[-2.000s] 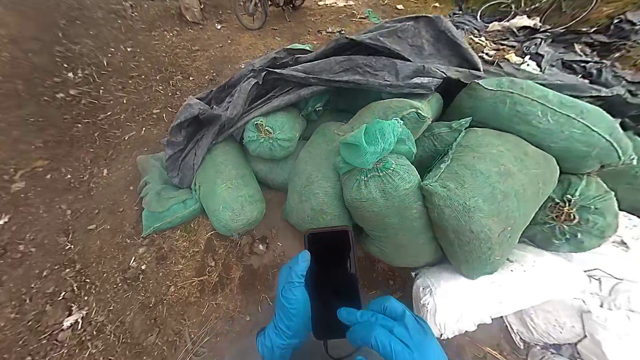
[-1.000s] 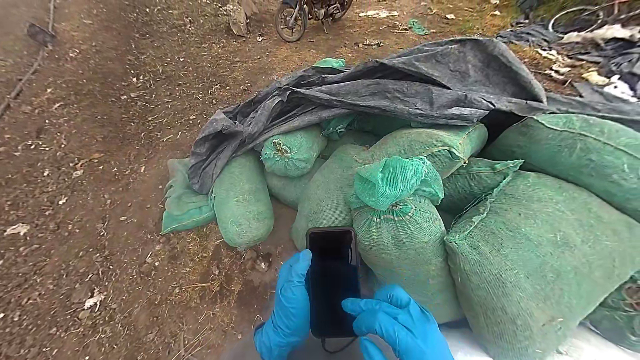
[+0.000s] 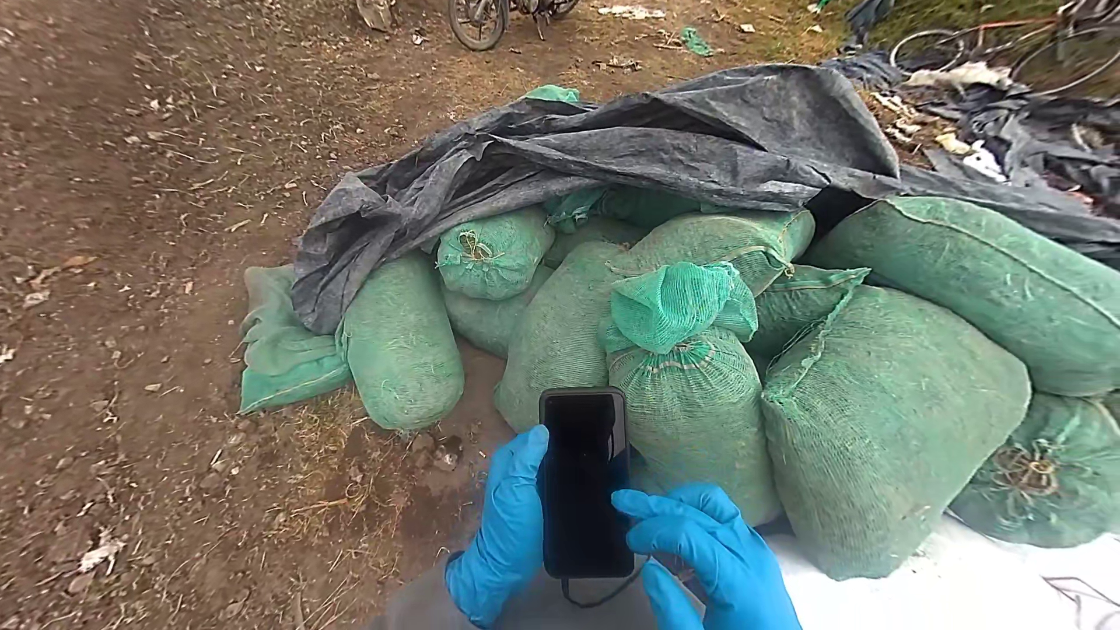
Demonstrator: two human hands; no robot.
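A black smartphone [image 3: 584,490] with a dark screen stands upright in view at the lower middle, a thin cable hanging from its bottom end. My left hand [image 3: 507,525], in a blue glove, holds it along its left edge. My right hand [image 3: 709,551], gloved alike, is at the phone's lower right side with its index finger extended by the edge; whether the fingertip touches the phone I cannot tell. Just beyond the phone stands a filled green mesh sack [image 3: 700,411] with a tied, bunched top.
Several more filled green mesh sacks [image 3: 892,420] lie piled ahead, partly under a dark grey sheet [image 3: 700,140]. White sacking [image 3: 945,577] lies at the lower right. A motorcycle wheel [image 3: 478,19] stands far ahead, a bicycle [image 3: 989,44] at the upper right. Bare soil [image 3: 157,306] spreads at left.
Both hands stay at the phone, with the right index finger now nearer its right edge than one second ago. The view has shifted somewhat.
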